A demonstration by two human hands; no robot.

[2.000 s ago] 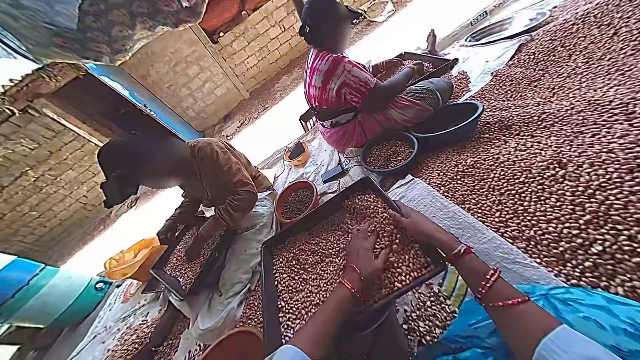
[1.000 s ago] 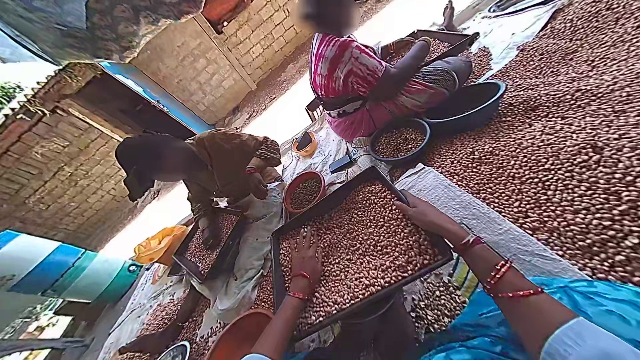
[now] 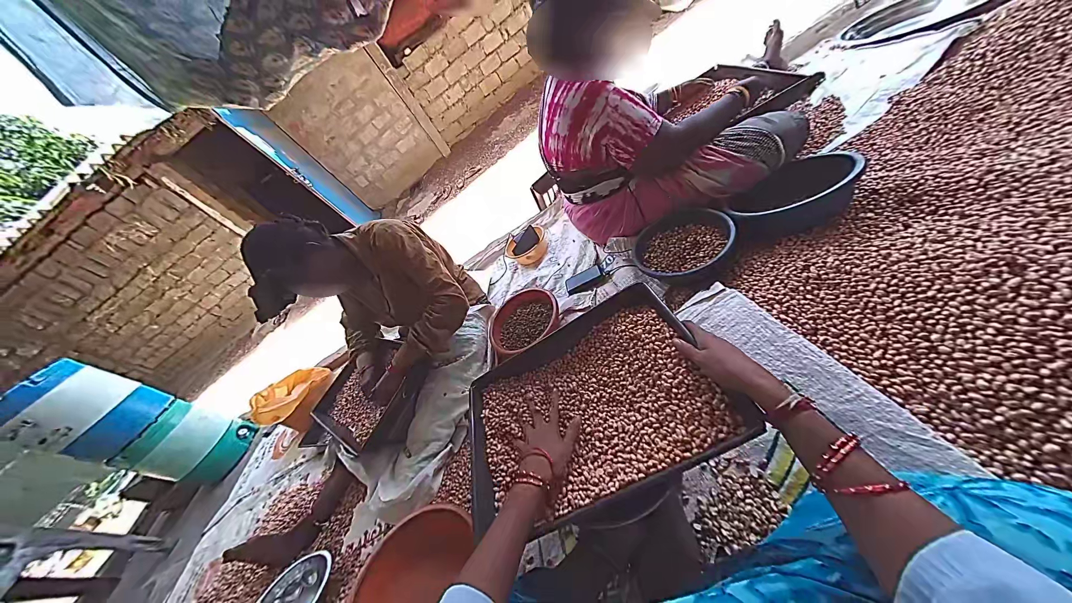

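Observation:
A dark rectangular tray [image 3: 656,295] full of reddish-brown nuts or seeds [image 3: 624,394] is in front of me, above my lap. My left hand [image 3: 546,440] lies palm down on the nuts near the tray's left side, fingers spread, closed on nothing. At the right edge my right hand [image 3: 722,358] grips the rim, its thumb over the top; its other fingers are partly hidden. Red bangles circle both wrists. Just beyond the tray stands a reddish bowl [image 3: 500,311] of small dark pieces.
A large nut heap [image 3: 938,276] covers the right. Two people with trays sit ahead, one in a brown shirt [image 3: 410,276], one in pink [image 3: 599,134]. Dark tubs [image 3: 729,260], a phone-like device [image 3: 584,280], an orange basin [image 3: 419,557] and a white sack [image 3: 804,368] lie around the tray.
My left hand has moved from the middle of the nuts to the tray's left side, its fingers now spread. The right hand stays on the rim.

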